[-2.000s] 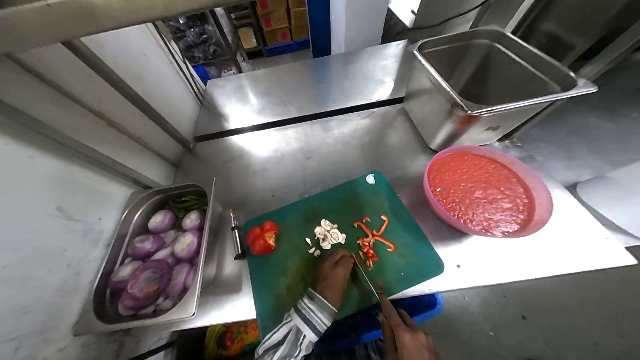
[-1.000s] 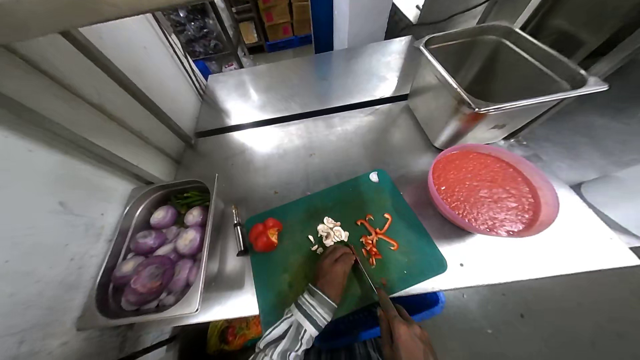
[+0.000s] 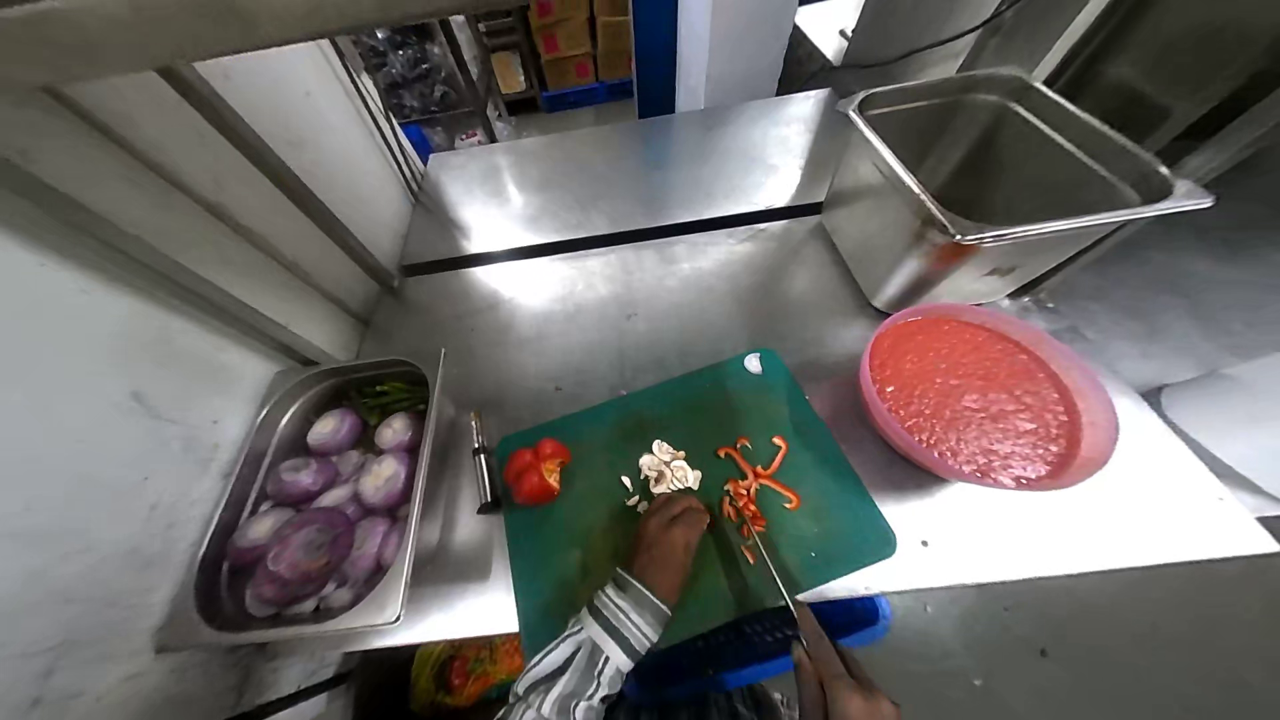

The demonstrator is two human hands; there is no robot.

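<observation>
My right hand (image 3: 840, 680) grips a kitchen knife (image 3: 772, 568), its tip by chopped red pepper pieces (image 3: 745, 505) on a green cutting board (image 3: 620, 425). My left hand (image 3: 672, 540) rests on the board just below a small pile of sliced mushrooms (image 3: 667, 468); its fingers are bent, and whether they hold anything is hidden. Red pepper strips (image 3: 775, 487) curl beside the chopped bits. A cut red bell pepper (image 3: 535, 472) sits at the board's left edge. A white slice (image 3: 753, 363) lies near the top corner.
Left stands a steel pan (image 3: 425, 480) with peeled red onions (image 3: 310, 545) and green chillies (image 3: 385, 398). A peeler-like metal tool (image 3: 484, 465) lies beside the board. At right are a pink bowl (image 3: 1095, 420) of red puree and a deep steel container (image 3: 900, 240). A blue crate (image 3: 865, 620) is below the counter edge.
The knife has moved slightly away from my left hand, toward the chopped pepper. My left hand stays close to the mushrooms.
</observation>
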